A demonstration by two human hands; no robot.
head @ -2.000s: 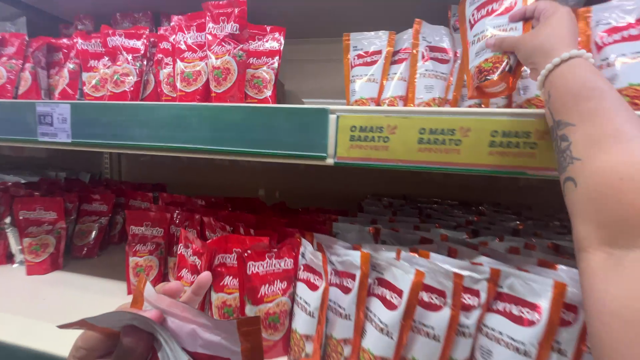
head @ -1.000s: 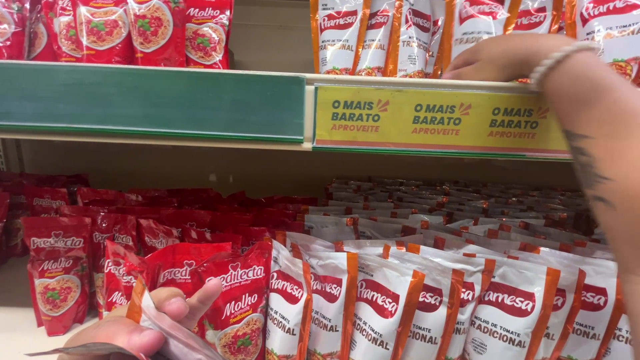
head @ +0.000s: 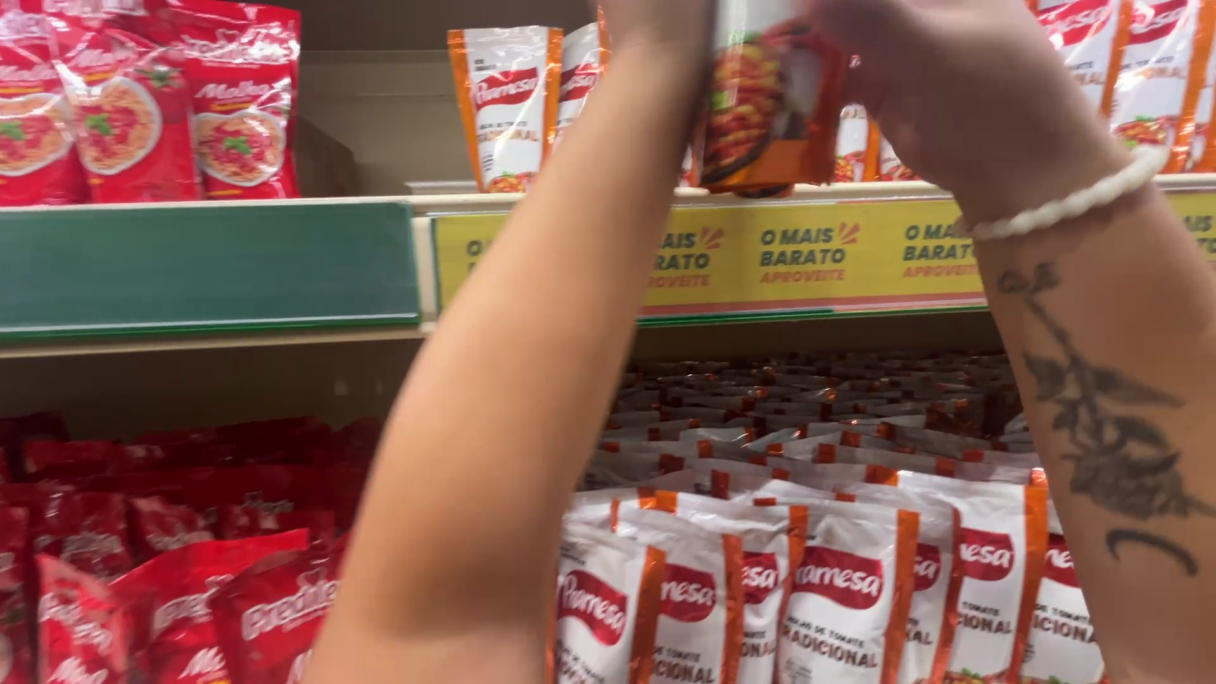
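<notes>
Both my arms reach up to the upper shelf. A white and orange tomato sauce pouch (head: 774,104) hangs upright between my hands at the top of the view. My left hand (head: 660,19) is at its left side, mostly cut off by the frame edge, so its fingers are hidden. My right hand (head: 912,76), with a pale beaded bracelet at the wrist, is at the pouch's right side, blurred, with its fingers partly out of view; its grip cannot be made out. Other Pramesa pouches (head: 505,114) stand behind and beside my hands.
The upper shelf's front edge carries a green strip (head: 209,266) and a yellow sign strip (head: 803,252). Red sauce pouches (head: 242,114) stand at upper left. Below, the lower shelf holds red pouches (head: 275,608) on the left and many white pouches (head: 841,589) on the right.
My left hand, low at the left with pouch material before, has risen to the upper shelf beside my right hand. A pouch now shows between both hands.
</notes>
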